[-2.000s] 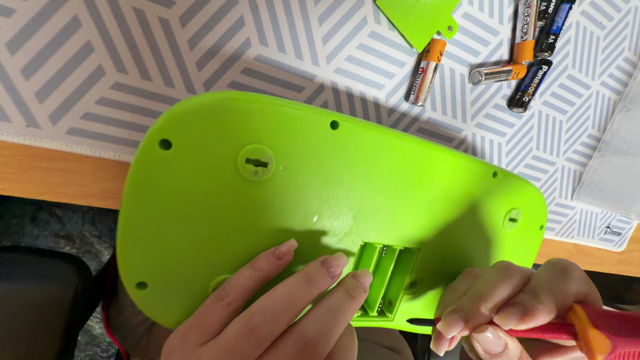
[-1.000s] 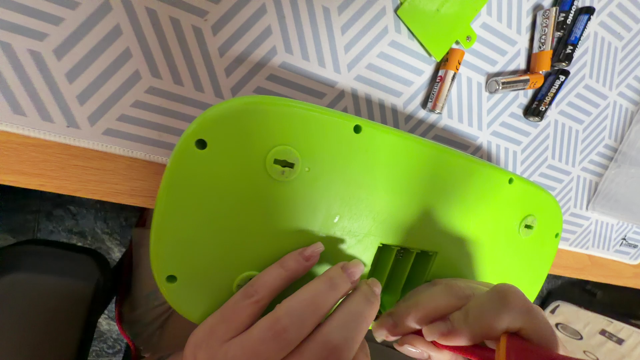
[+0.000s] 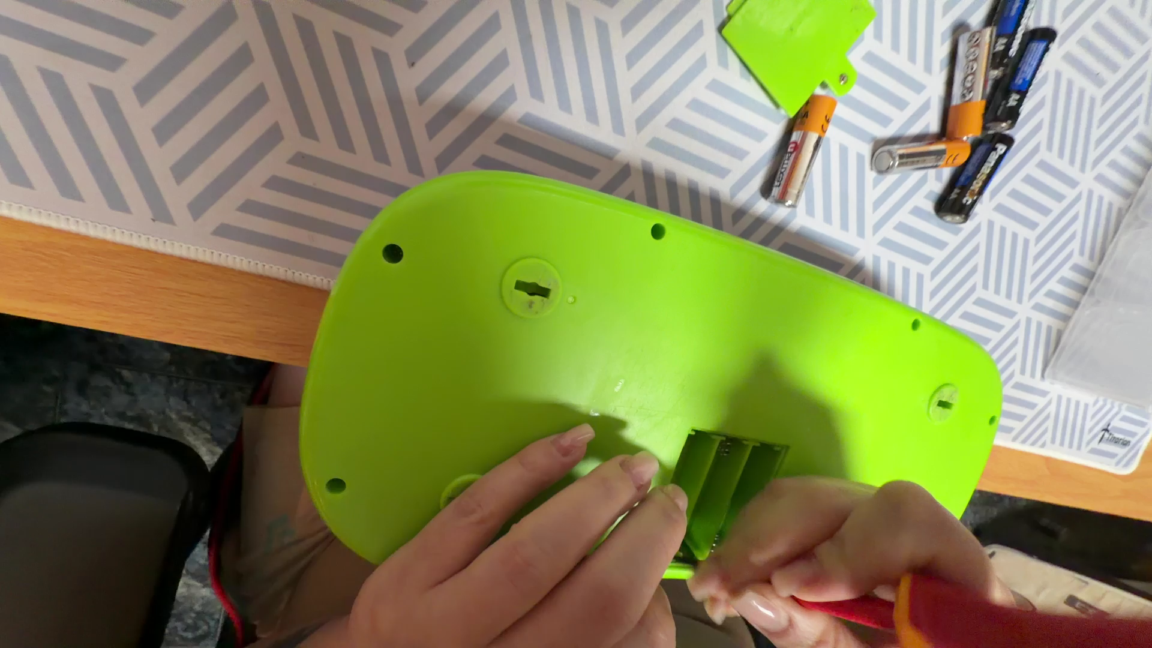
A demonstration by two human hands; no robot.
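A green plastic housing [image 3: 630, 333], back side up, lies tilted over the table edge, with screw holes and keyhole mounts in it. Its open battery compartment [image 3: 731, 477] shows bare slots and small metal contacts. My left hand [image 3: 540, 549] rests flat on the housing just left of the compartment, fingers spread a little. My right hand [image 3: 837, 549] is at the compartment's lower right corner, holding a red and orange screwdriver [image 3: 981, 616]; its tip is hidden by my fingers. A green battery cover [image 3: 801, 45] lies on the table mat above the housing.
An orange and silver AA battery [image 3: 804, 151] lies by the cover. Several more batteries [image 3: 974, 180], some dark blue, lie in a group at the upper right. A translucent plastic sheet or case [image 3: 1111, 315] is at the right edge. A black chair seat [image 3: 90, 531] stands lower left.
Two seconds ago the screwdriver's dark shaft showed at the compartment's lower right corner; now my right hand is closer to the compartment and covers it. My left hand stays on the housing.
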